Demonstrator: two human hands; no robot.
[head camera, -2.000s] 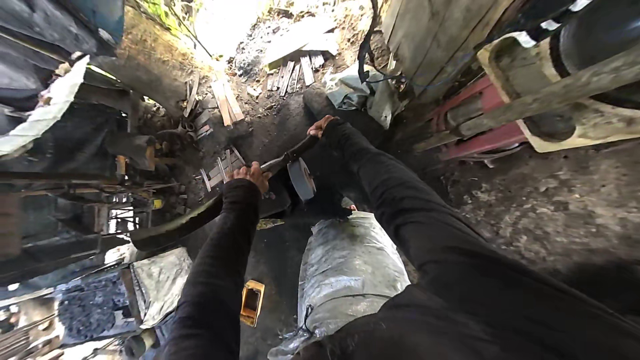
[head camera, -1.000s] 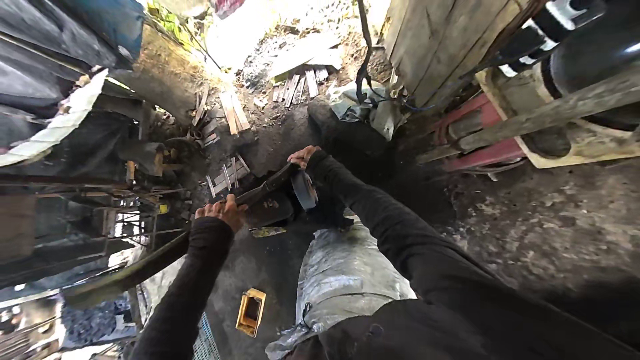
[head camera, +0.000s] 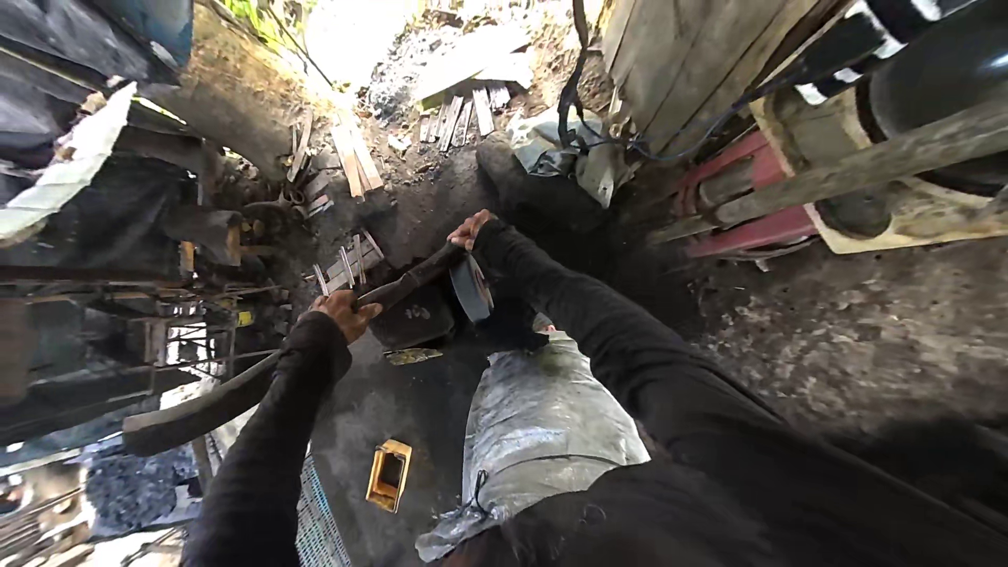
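Observation:
A long, curved, dark workpiece (head camera: 413, 277), whose material I cannot tell, slants from the lower left up to the middle. My left hand (head camera: 346, 313) is closed around its middle part. Its wide end (head camera: 201, 413) reaches out beyond my left forearm. My right hand (head camera: 471, 230) grips the upper right end. Just below my right hand stands a round grinding wheel (head camera: 472, 289), close beside the workpiece; whether they touch I cannot tell. A dark machine housing (head camera: 413, 315) lies left of the wheel. A pale plastic sheet (head camera: 551, 409) covers my lap.
An orange-yellow hollow box (head camera: 389, 476) sits on the dark floor below the housing. Wood strips (head camera: 356, 161) lie on the ground ahead. To the right are a wooden pole (head camera: 866, 177) and a red plastic chair (head camera: 748, 181). A blue mesh (head camera: 319, 512) is at lower left.
Both hands stay on the curved workpiece. Over the two seconds its position and slant against the wheel have shifted, and the view has moved somewhat.

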